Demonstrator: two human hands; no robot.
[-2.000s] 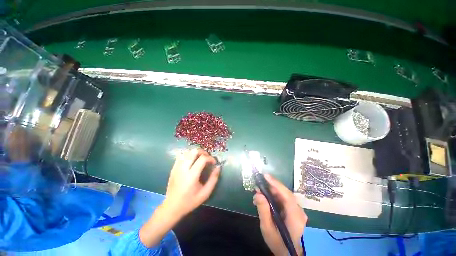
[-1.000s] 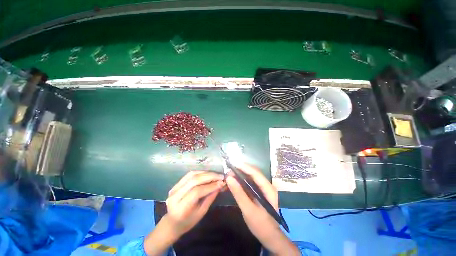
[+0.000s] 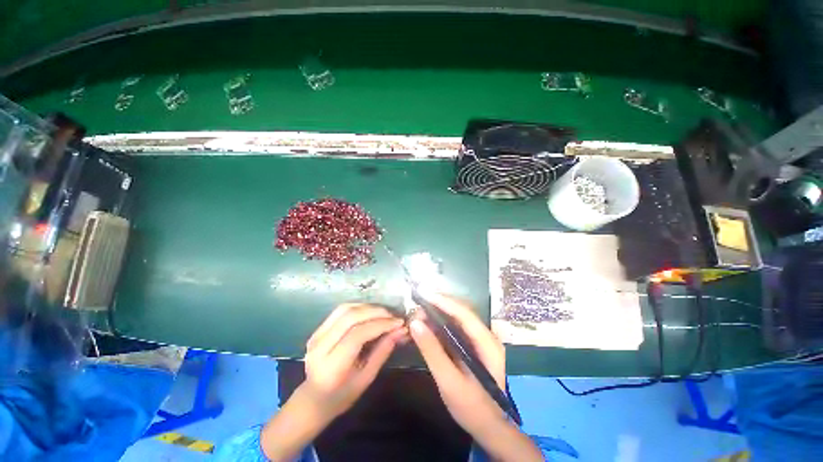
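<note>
My right hand (image 3: 462,347) holds the black soldering iron (image 3: 465,356), its thin tip pointing up and left. My left hand (image 3: 354,354) is beside it, with thumb and fingertips closed together. The fingertips of both hands meet near the bench's front edge; something tiny seems pinched there, too small to make out. A whitish workpiece (image 3: 422,267), washed out by glare, lies on the bench just beyond my right hand. A pile of red-brown components (image 3: 328,233) lies up and left of my hands. Dark slivers (image 3: 536,294) lie on the pale board (image 3: 614,316) at the right.
The fume fan (image 3: 513,162) and white tub (image 3: 594,194) stand behind the board. The yellow sponge (image 3: 729,233) is at the right, with black cords (image 3: 657,334) over the front edge. Clear workpieces (image 3: 239,94) sit on the far green strip. Blue sleeves (image 3: 68,388) show at the left.
From two seconds ago, the view has turned, my left hand has left the pile's edge and my right hand has drawn closer to it. Over the last second the hands have barely moved.
</note>
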